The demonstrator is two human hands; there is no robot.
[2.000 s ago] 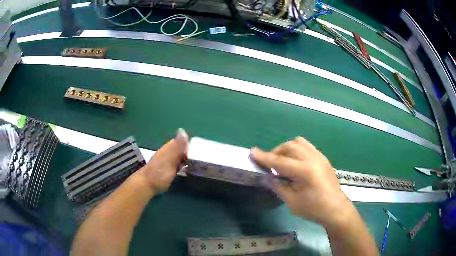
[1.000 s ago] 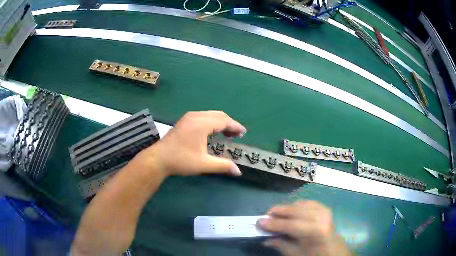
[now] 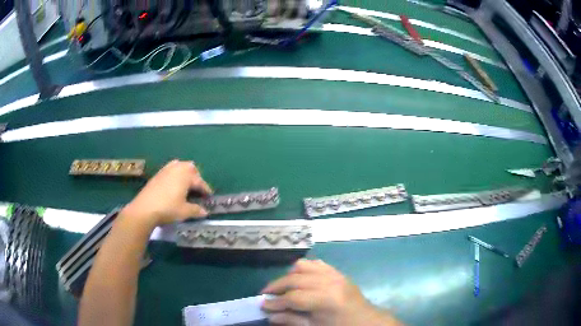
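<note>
My left hand (image 3: pixel 167 196) has thumb and fingers around the left end of a grey six-nest fixture block (image 3: pixel 248 201), above the silver strip. A thicker six-nest fixture block (image 3: pixel 245 236) lies just in front of it, recesses up. My right hand (image 3: pixel 318 294) holds the right end of a flat, pale silver cover plate (image 3: pixel 220 312) near the front edge; the plate's right end is hidden by my fingers. Another six-nest fixture block (image 3: pixel 355 200) lies to the right, with a fixture row (image 3: pixel 449 202) beyond it.
Stacked fixtures (image 3: pixel 89 251) lie partly behind my left forearm. A large fixture stack (image 3: pixel 22 255) is at the left edge. A brass-coloured fixture bar (image 3: pixel 107 167) lies back left. A blue thin tool (image 3: pixel 476 270) and small grey bar (image 3: pixel 531 246) lie front right. A wired machine (image 3: pixel 185 19) stands behind.
The view has turned. My left hand has moved from over the thicker block to a block now behind it. My right hand still holds the cover plate, which it had taken by one second ago.
</note>
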